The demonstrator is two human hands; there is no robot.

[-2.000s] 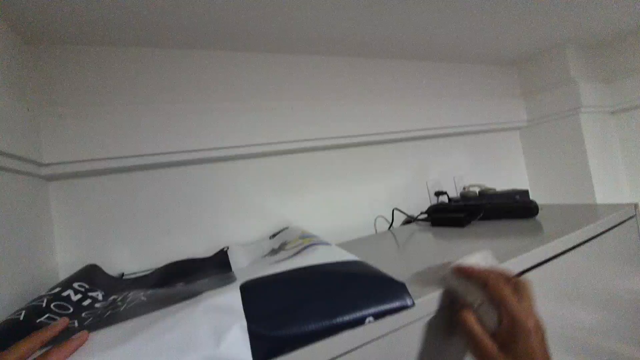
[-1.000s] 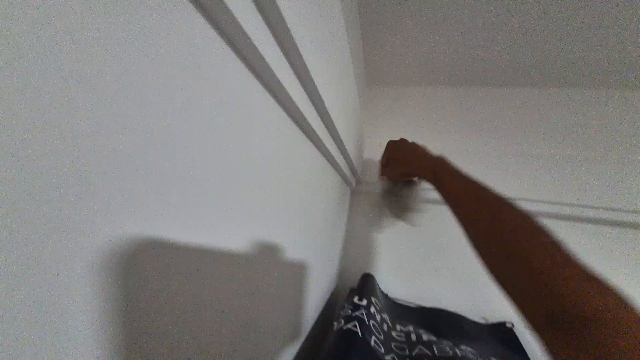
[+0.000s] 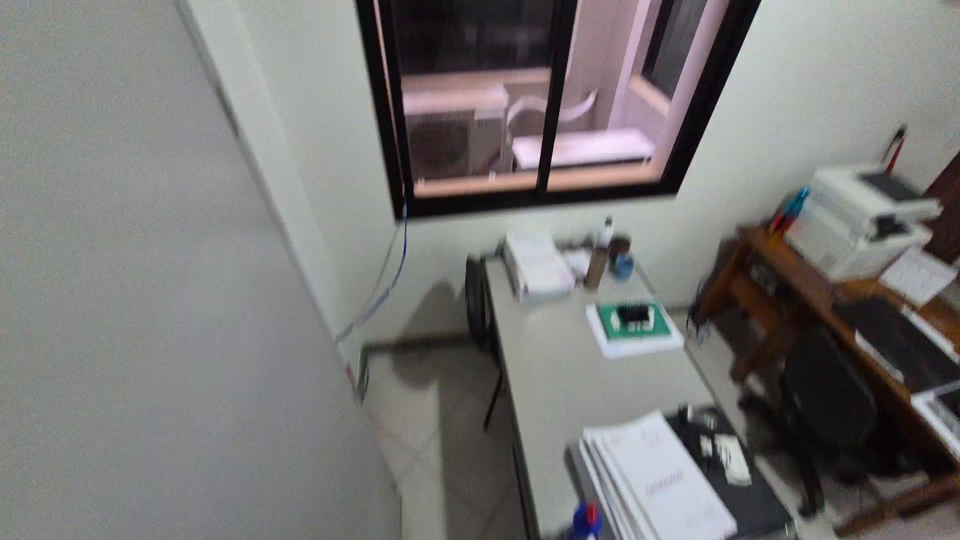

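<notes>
Neither of my hands shows in the head view at this moment, so what they hold or touch cannot be seen. Below and ahead is a long pale table (image 3: 540, 382). At its near end lie a stack of papers (image 3: 656, 480) and a black folder or case (image 3: 757, 487) with small items on it. A blue bottle with a red top (image 3: 585, 519) stands at the bottom edge of the view. Farther along the table is a green notebook or board (image 3: 649, 321) on white paper, with a thick pile of papers (image 3: 536, 262) near the far end.
A large grey panel (image 3: 172, 300) fills the left side. A black-framed window (image 3: 544, 191) is in the far wall, with a blue cable (image 3: 394, 281) hanging beside it. At right, a white printer (image 3: 832, 232) stands on a wooden desk (image 3: 802, 277) beside a black office chair (image 3: 829, 382).
The view has swung from the wall and cabinet top to the room below. My raised arm, seen a second ago against the wall, is out of view.
</notes>
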